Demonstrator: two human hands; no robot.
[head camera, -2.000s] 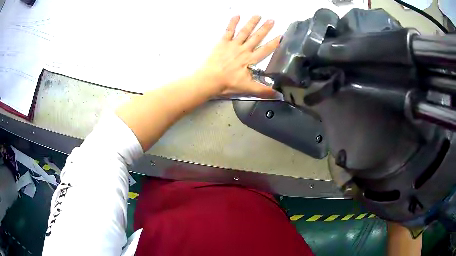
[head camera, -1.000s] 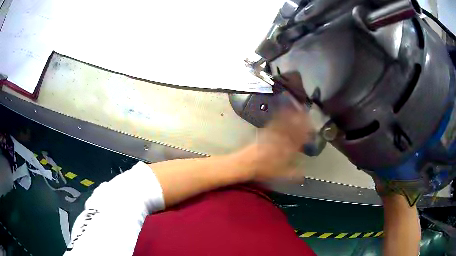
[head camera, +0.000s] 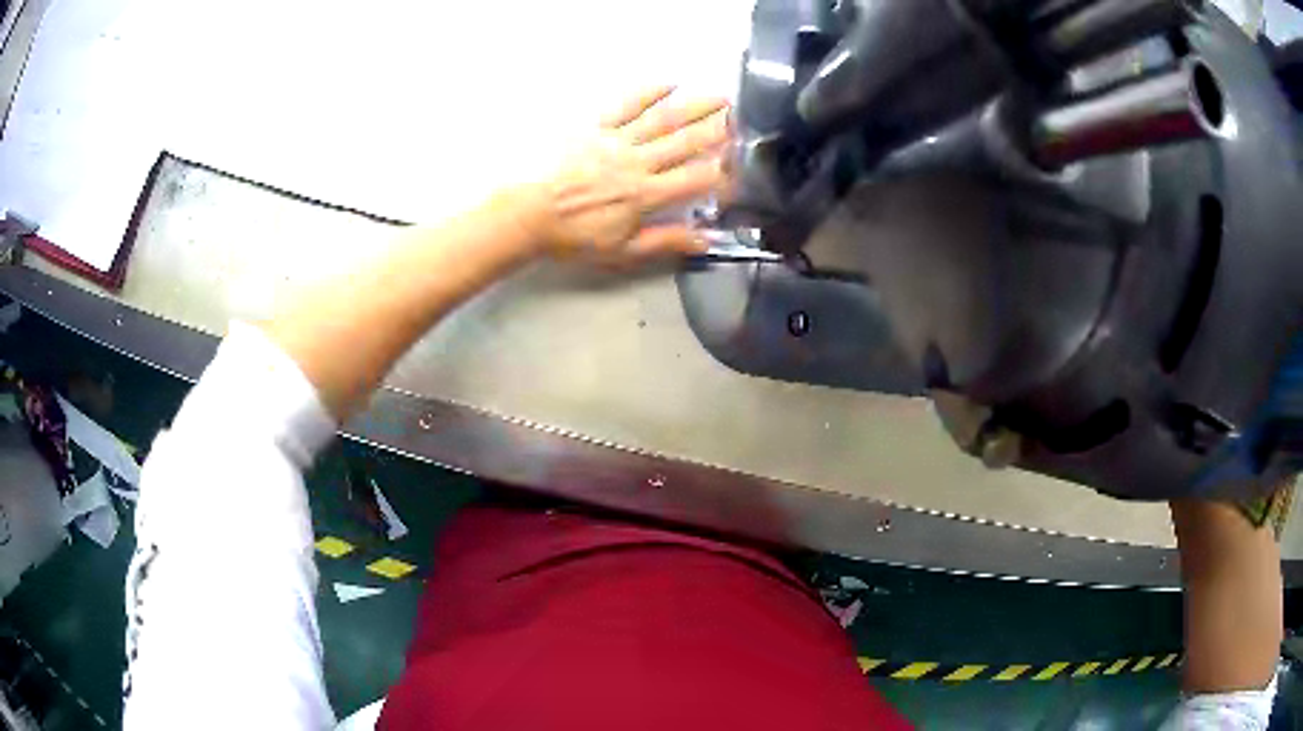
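Observation:
My left hand (head camera: 622, 193) lies palm down with fingers spread on the edge of the white paper marker (head camera: 386, 86), holding nothing. Its fingertips are close beside the shiny metal guard (head camera: 743, 243) of the cutting machine (head camera: 1043, 257). The machine fills the upper right. Its dark base plate (head camera: 757, 321) lies on the table and meets the paper's edge. The blade cannot be made out. My right forearm rises at the lower right behind the motor, and the motor hides my right hand.
The beige table (head camera: 557, 350) curves across the view with a riveted metal edge (head camera: 657, 479). A dark red fabric edge (head camera: 72, 261) shows under the paper at the left. White scraps (head camera: 93, 500) and yellow-black tape (head camera: 986, 671) lie on the green floor. My red-clothed lap is below the table edge.
My left hand, blurred near the base plate and motor one second ago, is back flat on the paper left of the guard. The right forearm and motor body have shifted rightward in view.

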